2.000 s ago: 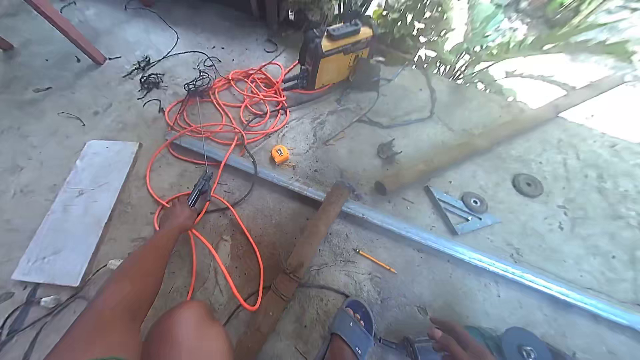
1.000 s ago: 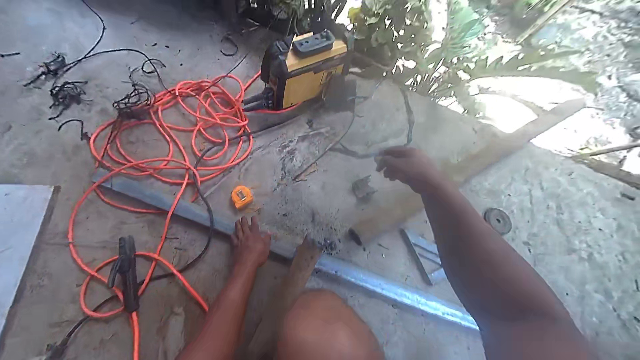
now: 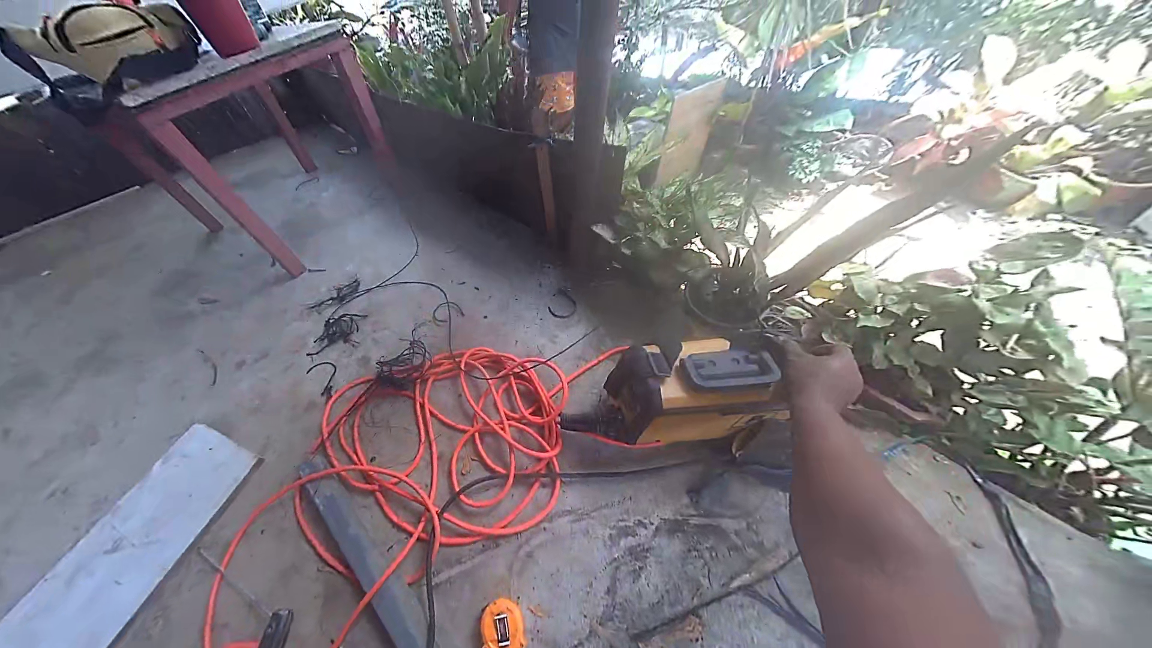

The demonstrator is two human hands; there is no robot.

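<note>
My right hand [image 3: 823, 373] is at the far end of the yellow and black welding machine [image 3: 711, 391]; its fingers touch or nearly touch the end panel, and what they do there is hidden. Thick orange cable [image 3: 450, 441] lies coiled to the left of the machine and joins its near end. Below the coil a metal bar [image 3: 360, 549] runs under the cable. An orange tape measure [image 3: 501, 623] lies on the concrete at the bottom edge. Part of a black electrode holder [image 3: 276, 627] shows at the bottom left. My left hand is out of view.
A red table [image 3: 243, 81] with a bag [image 3: 117, 40] and a red container [image 3: 220, 25] stands at the upper left. A pale board [image 3: 135, 531] lies at the lower left. Black cable [image 3: 1012, 540] runs along the right, beside leafy plants [image 3: 972, 333] and a post [image 3: 594, 126].
My right hand has moved from above the pipe to the end of the welding machine. My left hand, on the metal bar a second ago, has left the view. The view has swung up and left.
</note>
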